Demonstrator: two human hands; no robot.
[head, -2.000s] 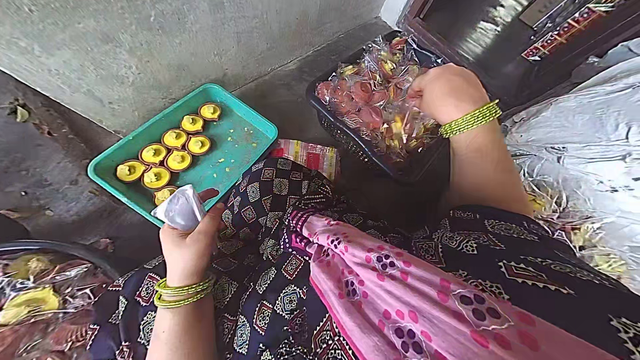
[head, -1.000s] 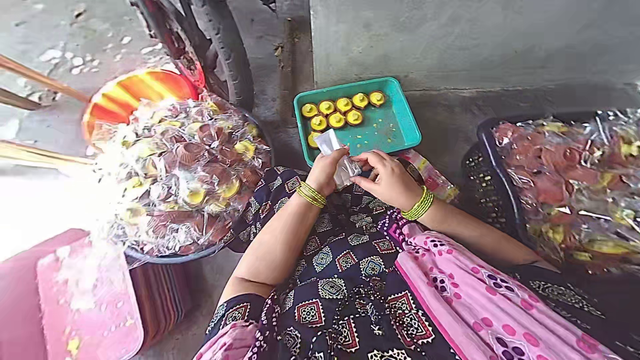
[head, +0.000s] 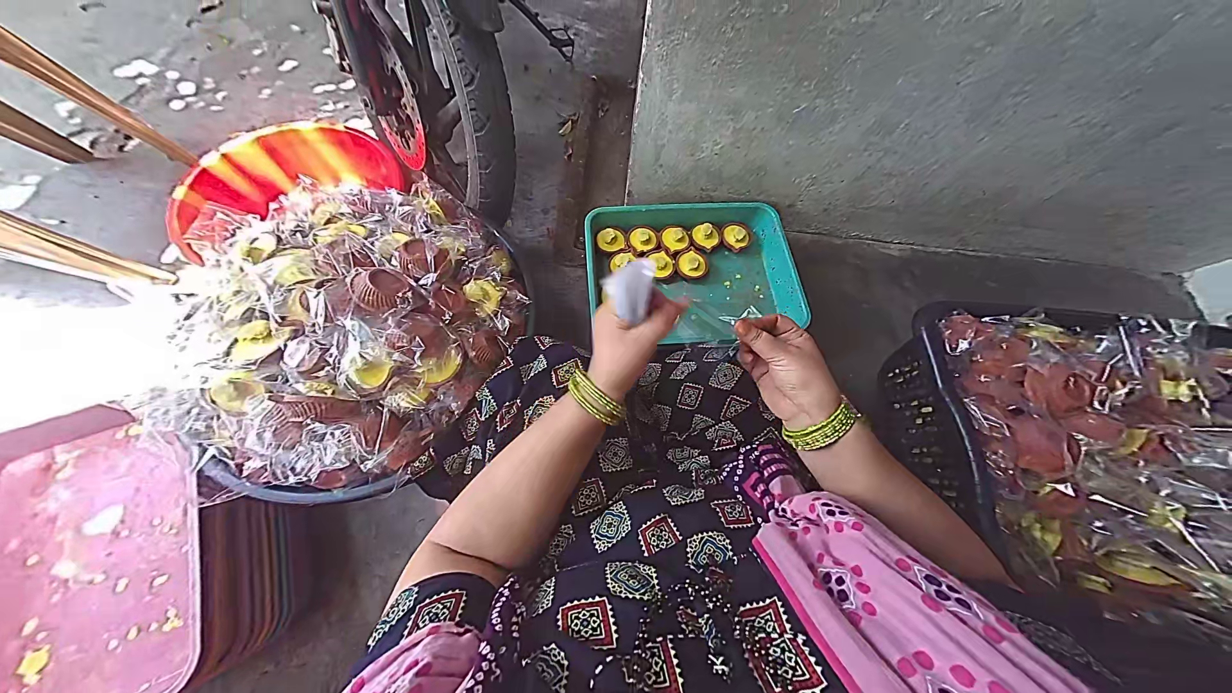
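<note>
My left hand (head: pixel 630 337) grips a bundle of clear plastic bags (head: pixel 630 292), blurred, over the near left part of a teal plastic tray (head: pixel 795 289). Between thumb and fingers, my right hand (head: pixel 784 366) pinches a thin clear plastic bag (head: pixel 722 320) that stretches toward the left hand. Inside the tray, several small clay lamps filled with yellow wax (head: pixel 675 239) stand in two rows at the far left, some partly hidden by the bundle. Yellow crumbs lie on the tray's floor.
On the left, a wide tub (head: pixel 356 493) is heaped with plastic-wrapped clay lamps (head: pixel 380 289), beside a red basin (head: pixel 279 159) and stacked pink trays (head: pixel 96 558). A black basket (head: pixel 929 385) of wrapped lamps stands right. A motorcycle wheel (head: pixel 486 115) and a wall (head: pixel 914 115) lie beyond.
My right hand has left the basket of wrapped lamps and come to the bags by my left hand, then moved apart with one bag pinched. The view has swung left.
</note>
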